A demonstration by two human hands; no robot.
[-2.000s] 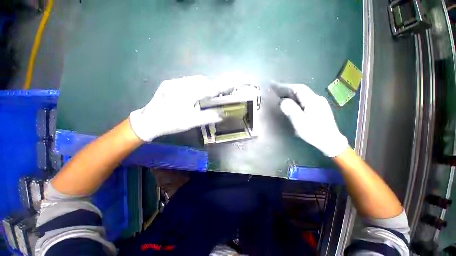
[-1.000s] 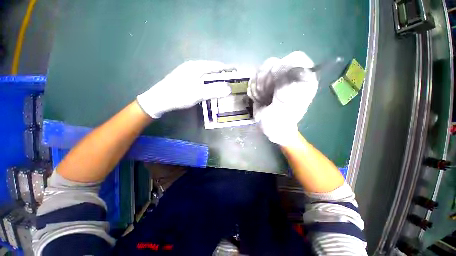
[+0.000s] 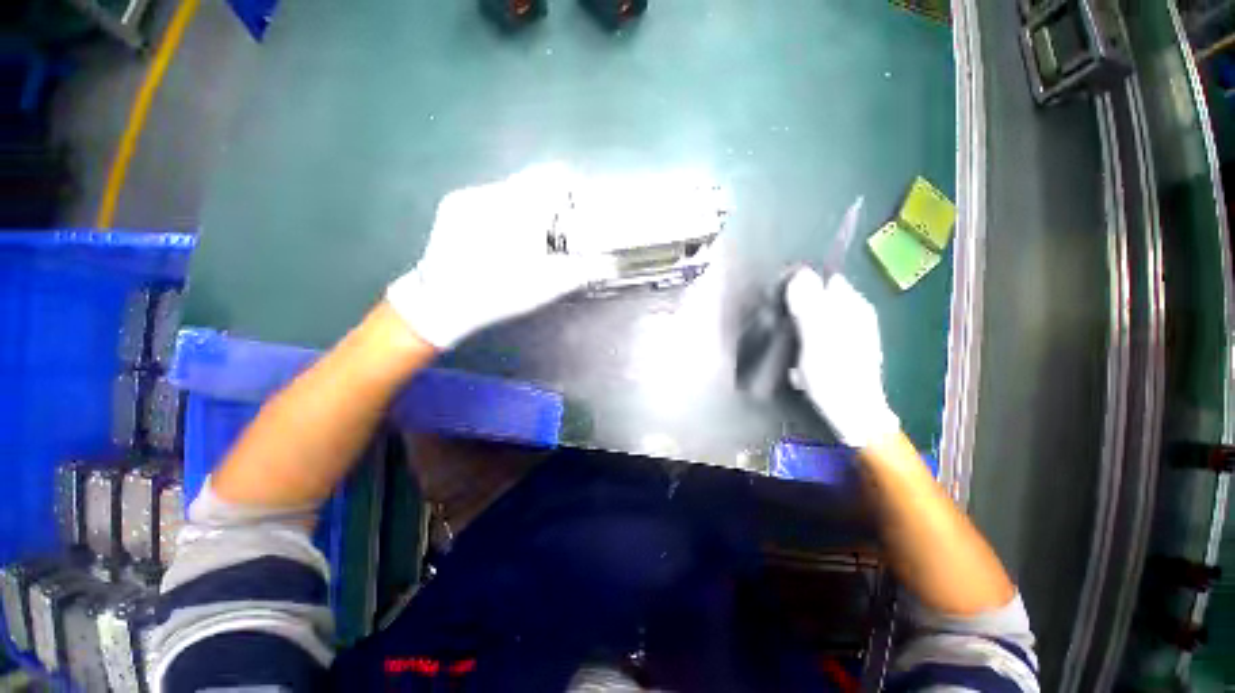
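My left hand (image 3: 494,260), in a white knit glove, holds the silver metal frame (image 3: 650,233) by its left side over the green mat. The frame is tilted and its upper part is washed out by glare. My right hand (image 3: 840,355), also gloved, is right of the frame and apart from it. Its fingers are on a dark, blurred block, probably a black module (image 3: 767,336). A slim silver tool (image 3: 847,233) sticks up from the same hand. Two yellow-green plates (image 3: 903,256) (image 3: 928,213) lie at the mat's right side.
Two black modules (image 3: 515,11) (image 3: 615,12) with orange inside are cut off by the top edge. A blue bin (image 3: 61,359) with ribbed metal units (image 3: 119,508) is at left. A metal-railed conveyor (image 3: 1056,298) at right bears a grey frame (image 3: 1077,48).
My right hand has moved away from the frame to the right and a dark block now shows at its fingers. The frame has tipped in my left hand, its window now seen at a slant.
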